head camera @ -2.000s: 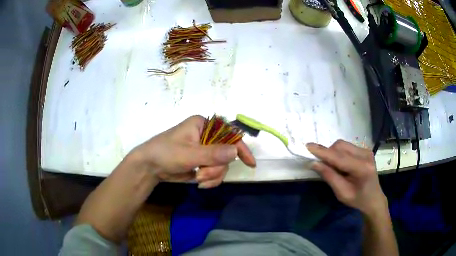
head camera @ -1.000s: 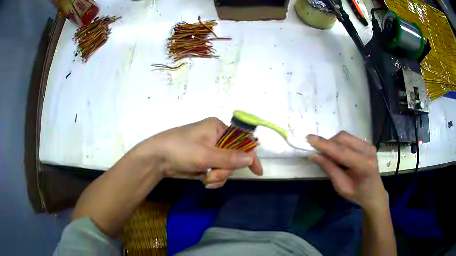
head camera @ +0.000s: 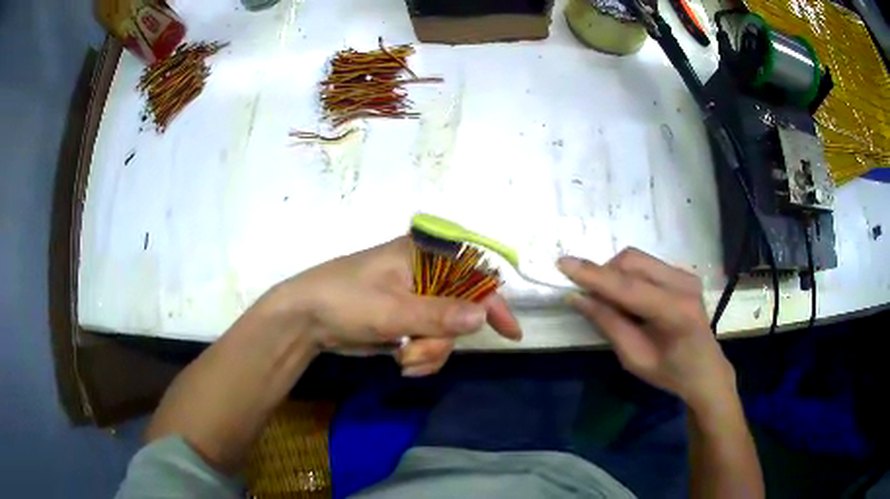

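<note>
My left hand [head camera: 390, 307] is closed around a bundle of short red and orange-yellow wire leads [head camera: 454, 276] near the bench's front edge. The leads' ends fan out above my thumb. My right hand [head camera: 649, 307] holds the white handle end of a lime-green toothbrush [head camera: 468, 237] between thumb and fingers. The dark bristles lie against the upper ends of the leads, at their left side. The palm side of the bundle is hidden by my fingers.
A wire pile [head camera: 366, 85] and a smaller one [head camera: 176, 86] lie on the white bench [head camera: 244, 214], beside a red-labelled jar [head camera: 146, 27]. At the back are a brown box [head camera: 478, 24] and round tin [head camera: 605, 24]. Right are a solder spool [head camera: 781, 63] and black unit [head camera: 771, 175].
The toothbrush head has moved left across the tops of the leads, and my right hand has moved left with it. My left hand keeps its hold on the bundle.
</note>
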